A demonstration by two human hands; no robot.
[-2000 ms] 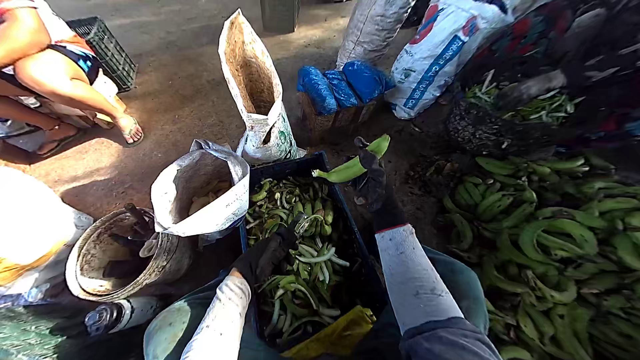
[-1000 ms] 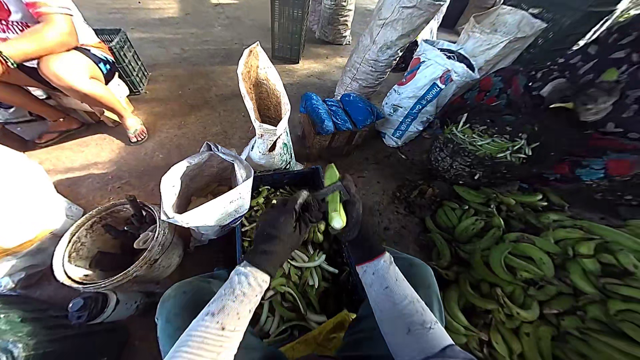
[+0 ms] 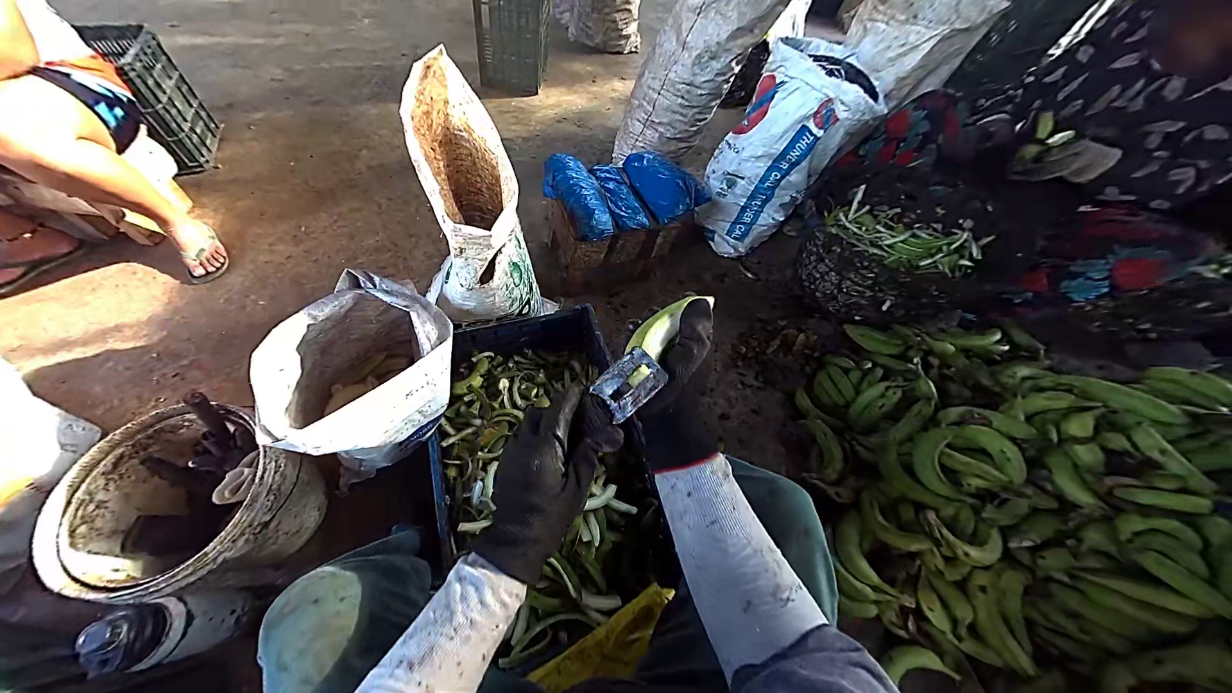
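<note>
My right hand (image 3: 679, 385), in a dark glove, holds a partly peeled green plantain (image 3: 664, 327) over the right edge of a dark plastic crate (image 3: 520, 332). My left hand (image 3: 549, 472), gloved too, grips a metal-framed hand peeler (image 3: 628, 385) whose head lies against the plantain's lower end. Beneath both hands, plantain peels (image 3: 500, 414) fill much of the crate. A large pile of green plantains (image 3: 1020, 481) covers the ground at the right.
Open sacks (image 3: 385, 404) (image 3: 481, 260) stand beyond the crate, left of a box (image 3: 606, 255) topped with blue plastic packages (image 3: 616, 197). A dirty bucket (image 3: 289, 500) is at left. One person sits upper left; another, upper right, works behind a basket of peels (image 3: 905, 241).
My right hand first held up a green plantain, then both hands came together around it over the crate. More pale flesh now shows on the plantain, and the peeler is visible in my left hand.
</note>
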